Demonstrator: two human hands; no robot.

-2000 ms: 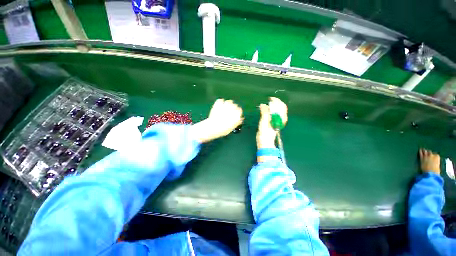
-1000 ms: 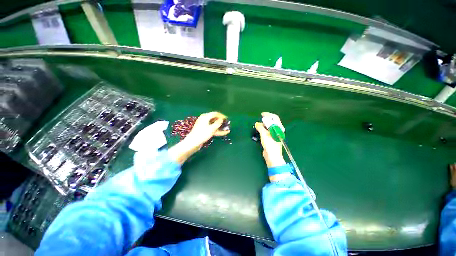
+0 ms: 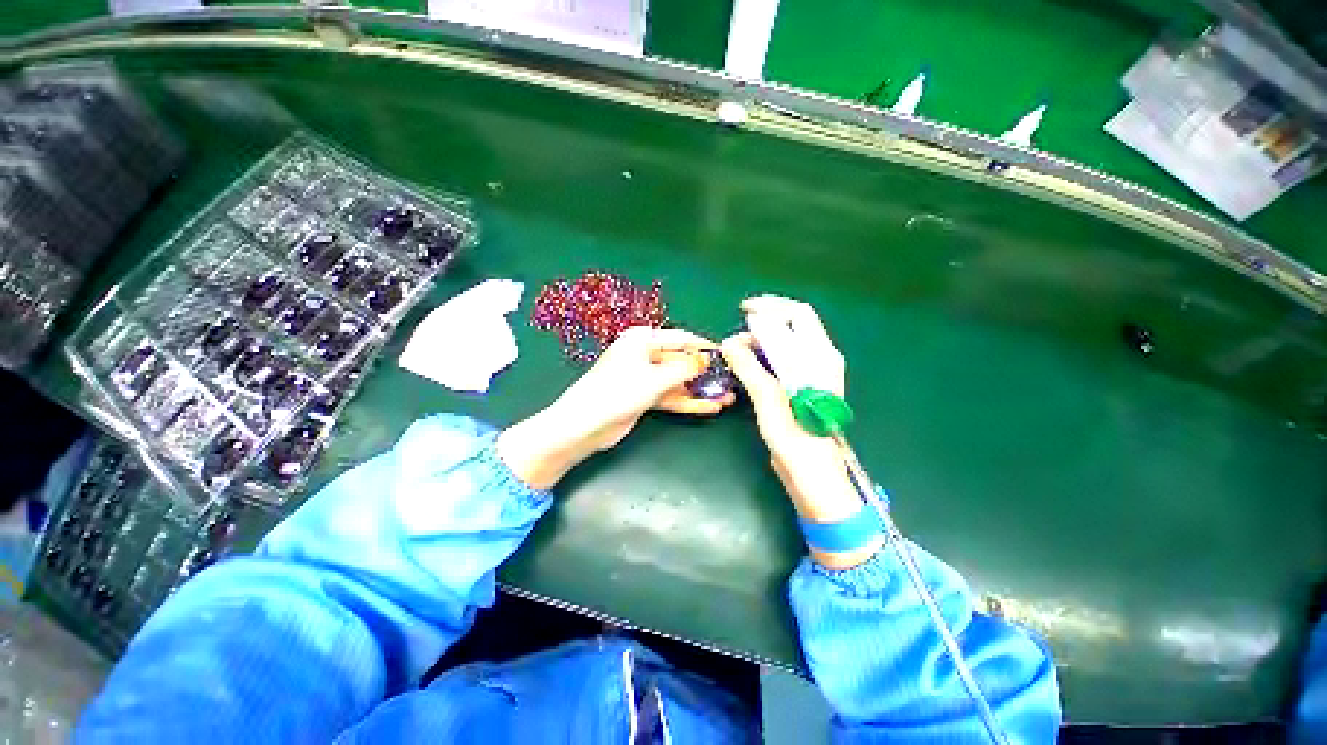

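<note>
My left hand point(image 3: 648, 381) holds a small dark glossy part point(image 3: 710, 379) between thumb and fingers. My right hand point(image 3: 786, 381) is close on its right, fingertips at the part. It holds a white barrel with a green cap point(image 3: 821, 412); a thin tube point(image 3: 920, 571) runs from the cap back along my right forearm. The barrel's tip is hidden. A loose pile of small red pieces point(image 3: 600, 309) lies just beyond my left hand. A white sheet point(image 3: 466, 338) lies left of the pile.
A clear blister tray point(image 3: 277, 323) with dark parts lies left, another tray point(image 3: 109, 531) below it. Stacked trays point(image 3: 73, 189) stand far left. A single black part point(image 3: 1140, 339) lies on the green surface at right. A metal rail point(image 3: 859, 134) runs behind, with papers point(image 3: 1215, 124) beyond.
My left hand has moved from beside the red pile to my right hand, bringing the dark part between them. The view has shifted, so the surface shows nearer and the other worker's hand has left view.
</note>
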